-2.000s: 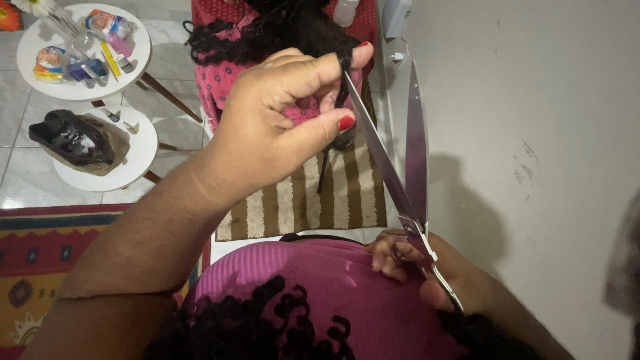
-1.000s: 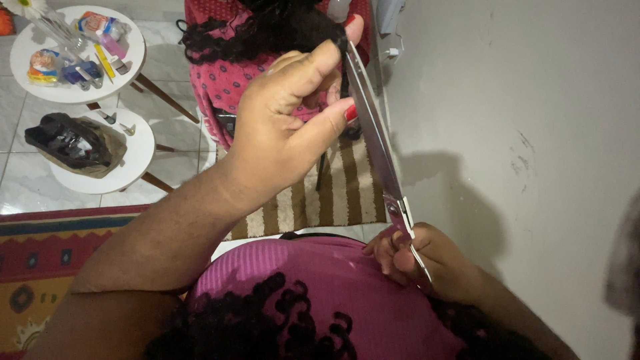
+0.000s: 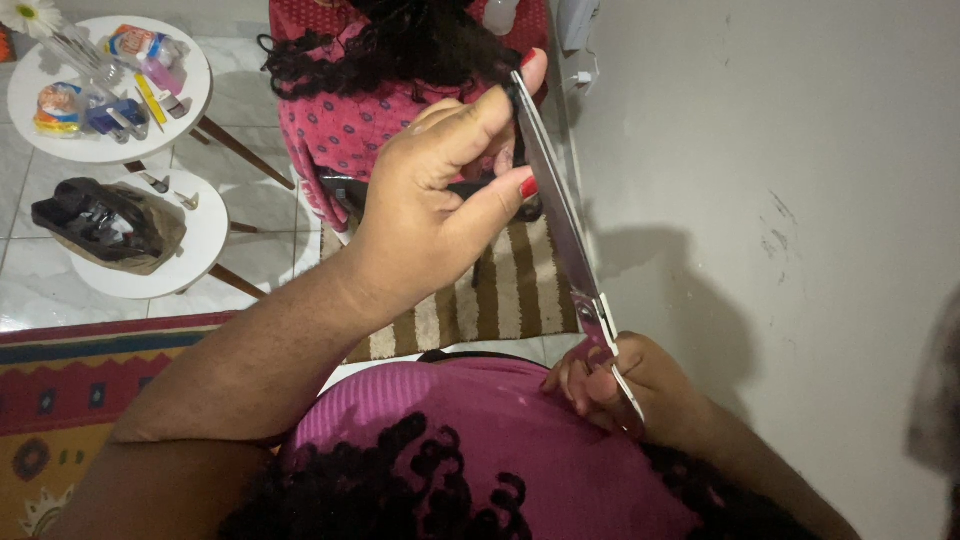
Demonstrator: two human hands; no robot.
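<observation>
My left hand [image 3: 442, 187] is raised in the middle of the view, a strand of dark hair [image 3: 517, 112] pinched between its fingers. Below it, near my body, my right hand [image 3: 615, 382] grips the handles of long metal scissors [image 3: 559, 202]. Their blades lie together, pointing up and away, with the tips against the strand beside my left fingertips. Curly dark hair [image 3: 405, 52] of another person spreads at the top, over a pink patterned cloth [image 3: 337, 135]. Whether the strand is cut through cannot be told.
Two round white side tables stand at left: one [image 3: 45, 150] bears bottles, packets and a flower vase, the other [image 3: 214, 225] an open dark bag [image 3: 120, 225]. A pale wall [image 3: 750, 150] rises close at right. A striped rug [image 3: 517, 292] and a colourful rug [image 3: 75, 382] cover parts of the tiled floor.
The scissor blades, spread apart two seconds ago, have come together at the strand. My left hand keeps its pinch and has hardly moved.
</observation>
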